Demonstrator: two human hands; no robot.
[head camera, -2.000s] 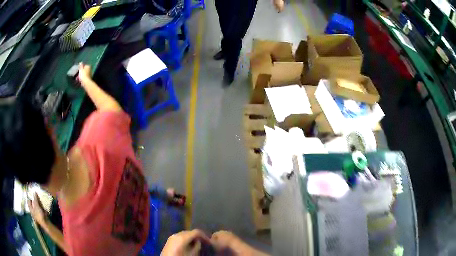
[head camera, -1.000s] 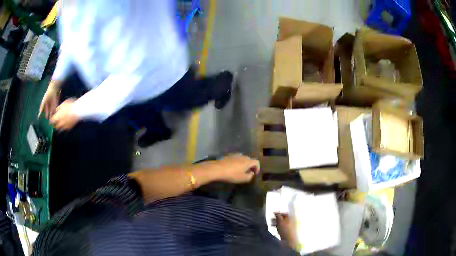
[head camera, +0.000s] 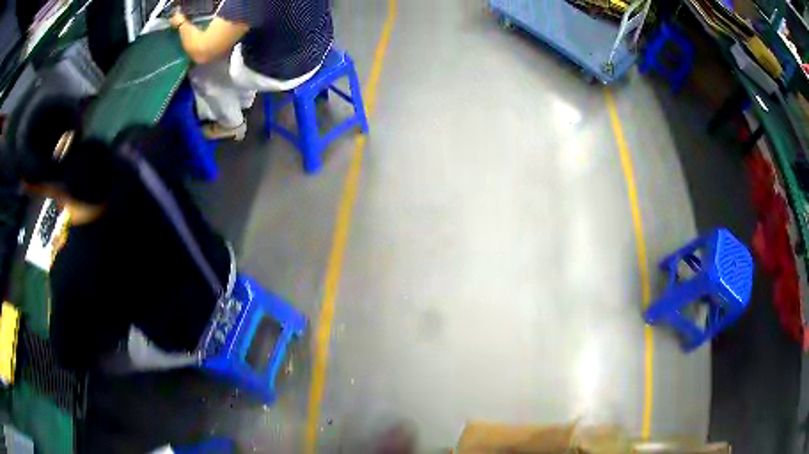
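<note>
Neither of my hands can be made out. A blurred reddish-brown patch shows at the bottom edge, left of the cartons; I cannot tell what it is. Nearest in front of me are brown cardboard cartons (head camera: 519, 437), cut off by the bottom edge, with only their upper edges showing. I cannot see what is in them.
A grey aisle floor runs ahead between yellow lines. A blue stool (head camera: 710, 288) stands at the right. Two people sit on blue stools (head camera: 253, 341) along the green bench (head camera: 137, 84) at the left. A blue flat trolley (head camera: 568, 40) is at the top right.
The view has shifted further along the aisle. The cartons have dropped to the bottom edge. The walking person, the white sheets and the arms seen before are out of view.
</note>
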